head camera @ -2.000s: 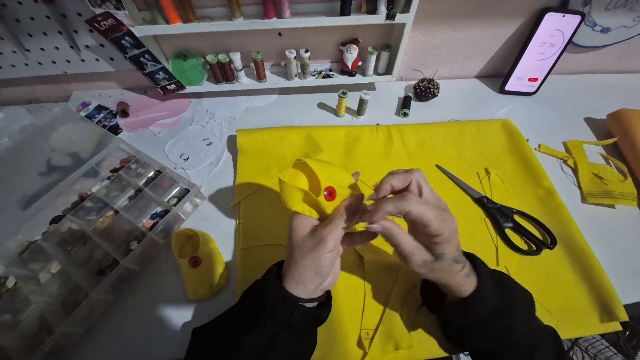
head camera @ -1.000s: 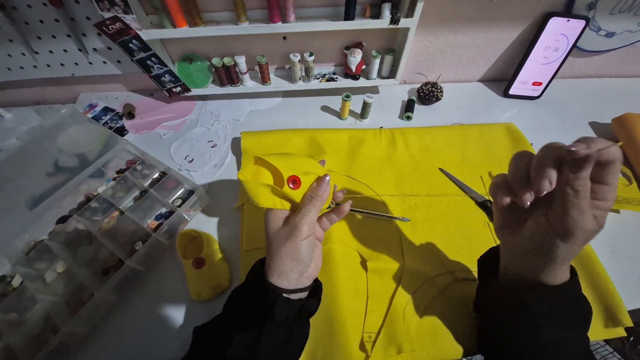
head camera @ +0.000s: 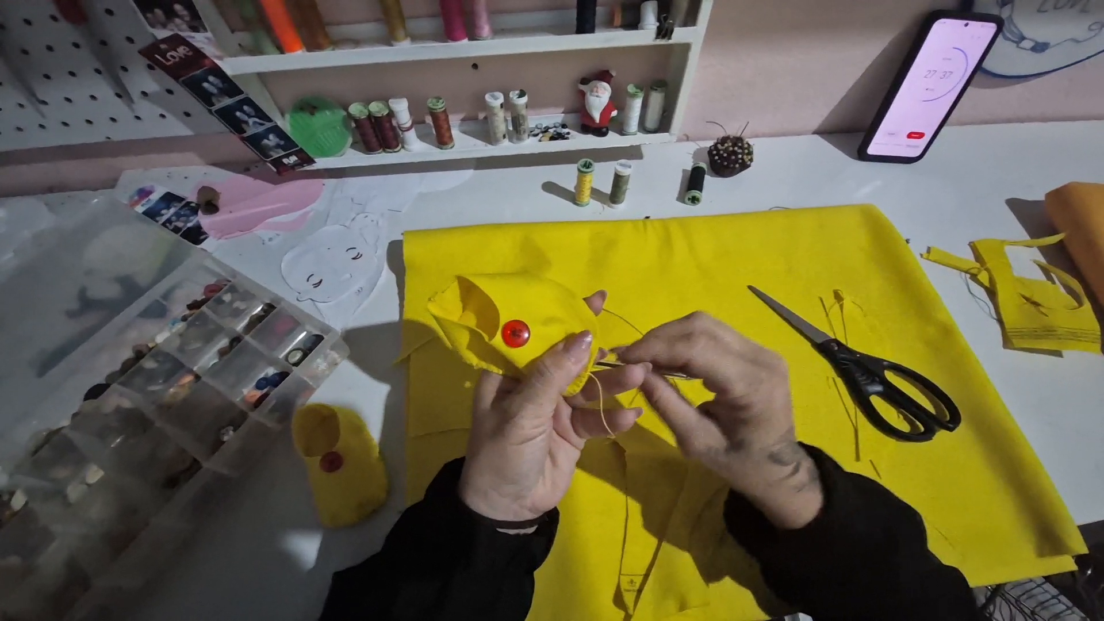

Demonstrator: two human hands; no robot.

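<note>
My left hand (head camera: 539, 423) holds a small yellow felt shoe (head camera: 552, 302) with a red button (head camera: 516, 334) on its strap, above a large yellow felt sheet (head camera: 759, 250). Close beside it, my right hand (head camera: 733, 405) pinches at the toe end, where yellow thread (head camera: 604, 401) hangs loose. A thin metal tool (head camera: 614, 366) lies across the left fingers; its kind is partly hidden. Black-handled scissors (head camera: 862, 375) rest partly open on the felt, right of my right hand. A second yellow felt shoe (head camera: 345, 474), also with a red button, sits on the table at left.
A clear compartment box of buttons (head camera: 172, 405) stands at left. Thread spools (head camera: 585, 183) and a pincushion (head camera: 730, 155) stand behind the felt, below a white shelf (head camera: 483, 147). A phone (head camera: 931, 86) leans against the wall. Yellow felt scraps (head camera: 1026, 302) lie at right.
My right hand was raised away at the right one second ago and is now back beside the shoe. The metal tool stuck out to the right of my left hand then; now my right hand partly covers it.
</note>
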